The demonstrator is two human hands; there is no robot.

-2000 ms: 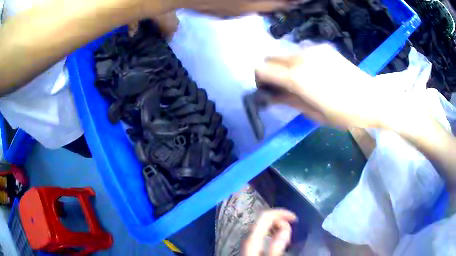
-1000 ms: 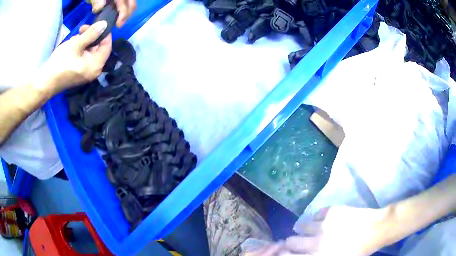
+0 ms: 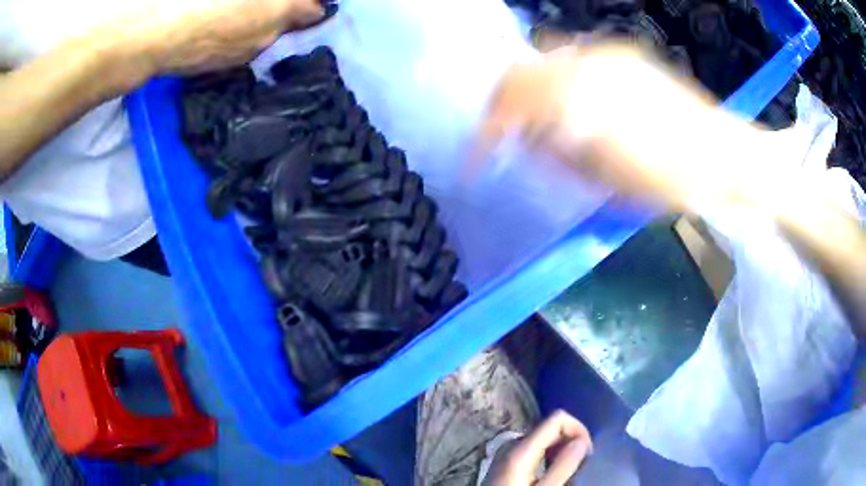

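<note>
Black moulded parts lie in a blue tray, nested in a herringbone row beside looser pieces. A pale liner covers the tray floor to their right. My right hand comes in from the right edge and is over the liner, strongly blurred. No black part can be made out in it. My left hand is at the bottom edge, outside the tray, partly cut off, with curled fingers. Whether it holds anything is hidden.
Another person's forearm and hand cross the tray's upper left. More black parts lie at the tray's far end. White plastic hangs at right beside a green surface. A red stool stands at lower left.
My right hand has moved from the lower right, near my left hand, up over the tray liner. The other person's hands have moved. The view has shifted.
</note>
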